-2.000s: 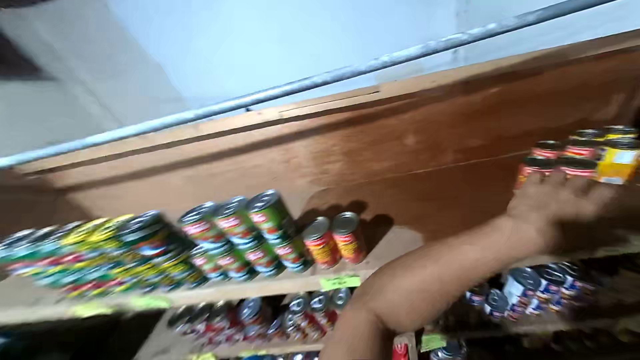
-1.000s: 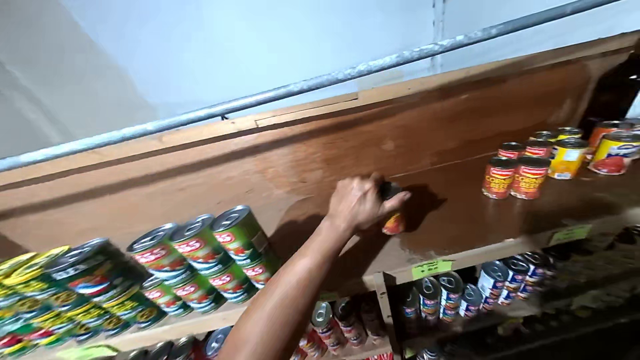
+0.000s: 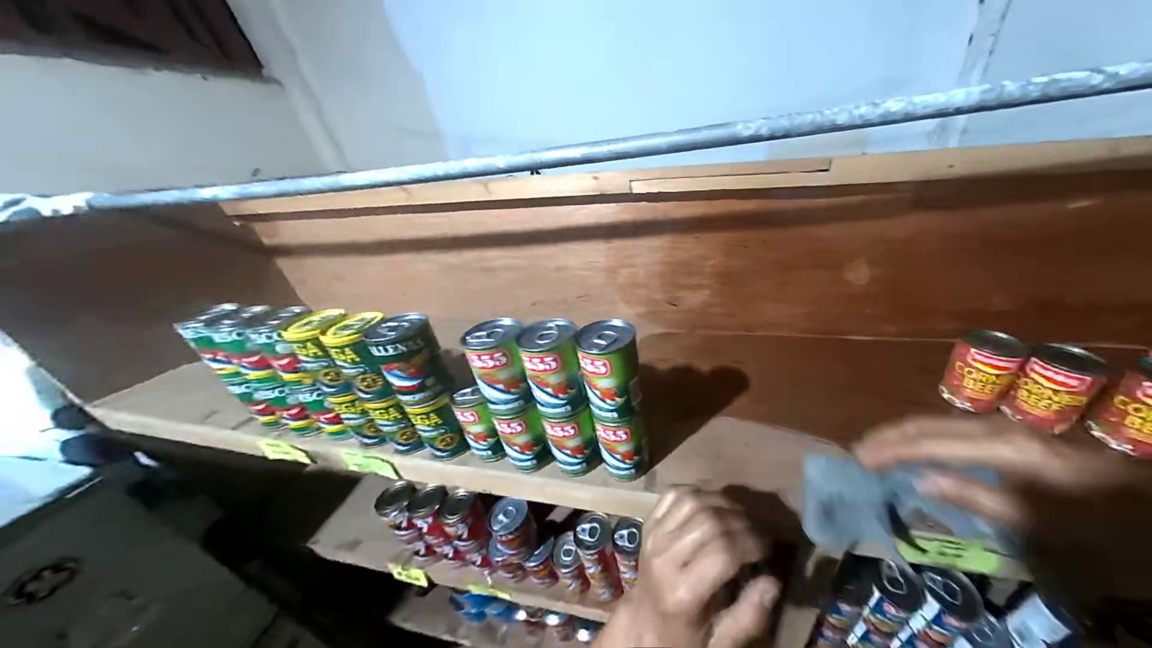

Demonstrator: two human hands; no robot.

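My left hand (image 3: 702, 567) is at the front edge of the upper wooden shelf, fingers curled; a dark shape is beside its thumb, and whether it holds something cannot be told. My right hand (image 3: 972, 459), blurred, grips a grey-blue cloth (image 3: 846, 504) over the shelf edge at right. Behind it stand corned beef cans (image 3: 983, 371) with red and yellow labels. Left of my hands, green and red cans (image 3: 569, 396) are stacked two high. Farther left stand stacked green and yellow cans (image 3: 360, 355) and a dark green can with a blue and red label (image 3: 405, 360).
A lower shelf holds red-labelled cans (image 3: 463, 522); blue and white cans (image 3: 891, 594) stand below my right hand. Yellow-green tags (image 3: 369, 463) line the shelf edge. A metal pipe (image 3: 576, 153) runs above the plywood back panel (image 3: 504, 270).
My left hand, which held a can near the back panel, has come down to the shelf's front edge. My right hand with the cloth has come into view. The view has swung left.
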